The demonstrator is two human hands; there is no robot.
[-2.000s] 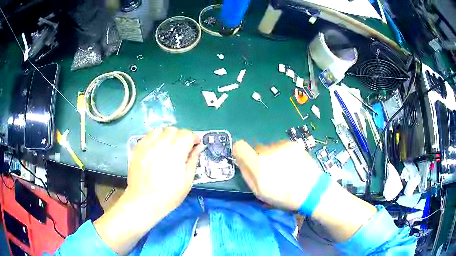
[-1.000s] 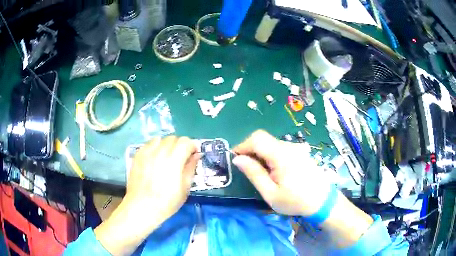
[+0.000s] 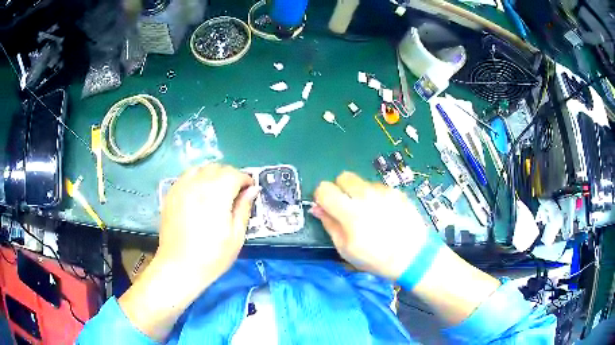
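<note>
A phone housing point(image 3: 288, 217) with a silver-white rounded frame lies at the mat's near edge, its dark camera area at the right end. My left hand point(image 3: 206, 215) lies over the left part of the housing, fingertips pinched at its middle; whether they hold a small part cannot be told. My right hand point(image 3: 367, 222) is just right of the housing, thumb and fingers closed on a thin metal tool point(image 3: 307, 203), probably tweezers, whose tip points at the housing's right end.
Two round tins point(image 3: 220, 41) stand at the far edge, a blue object above one. A cream tape roll point(image 3: 133, 129), clear plastic bag point(image 3: 197, 139) and yellow-handled tools lie left. White scraps point(image 3: 290, 107) lie mid-mat. Small phone parts point(image 3: 393, 168), a blue pen-like tool point(image 3: 461, 143) and black fan point(image 3: 501, 80) are right.
The view has shifted a little, so the bench sits further left and up. My right hand's fingers stand slightly farther from the housing. My left hand stays on the housing.
</note>
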